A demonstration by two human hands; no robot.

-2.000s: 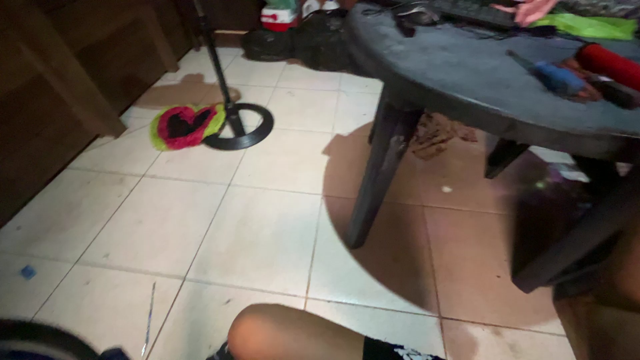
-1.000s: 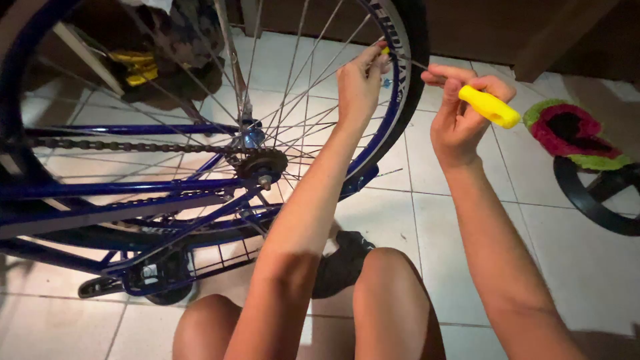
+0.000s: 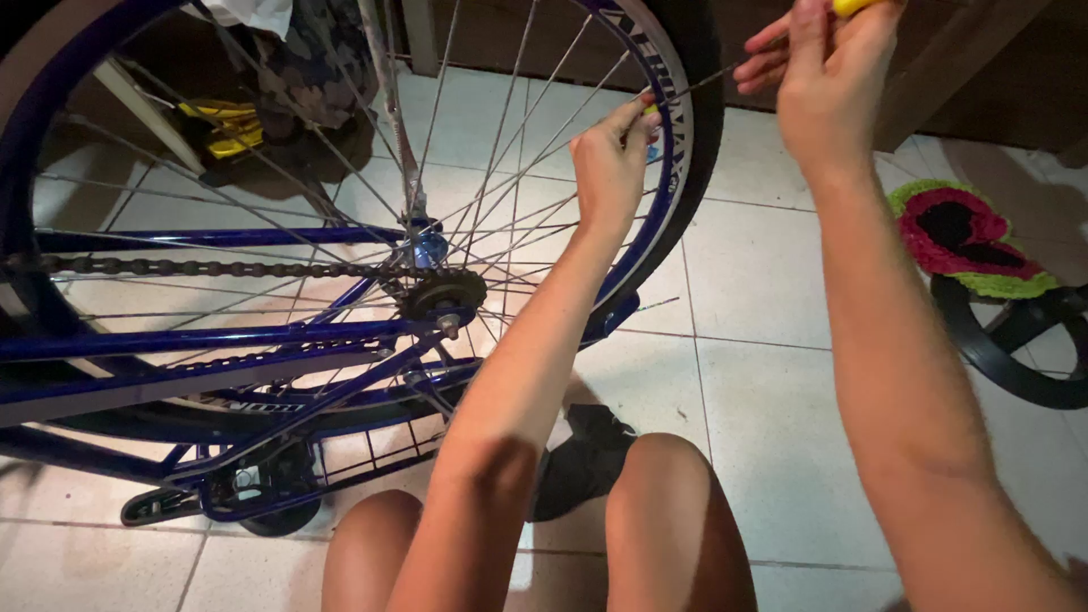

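My left hand (image 3: 614,157) is at the inner edge of the blue rim (image 3: 663,174) of an upturned bicycle's wheel. Its thumb and fingertips pinch a small yellow-green piece (image 3: 651,110). In my right hand (image 3: 837,81), at the upper right, is a tool with a yellow handle (image 3: 852,5), cut off by the frame's top edge. From near that hand's fingers a thin metal shaft (image 3: 710,79) runs across the black tire to the rim by my left fingertips. Its tip cannot be made out. The sprocket (image 3: 442,297) and chain (image 3: 204,268) lie left of my left forearm.
The blue bicycle frame (image 3: 178,342) and a pedal (image 3: 160,507) stretch across the left. My knees and a black shoe (image 3: 586,455) are below. A red and green mat (image 3: 960,234) lies beside a round black stand base (image 3: 990,348) at right. Yellow items (image 3: 225,127) sit behind the wheel.
Since one second ago my right hand and the yellow-handled tool have moved up in view; my left hand has stayed at the rim. The view swung from the table to the bicycle before that.
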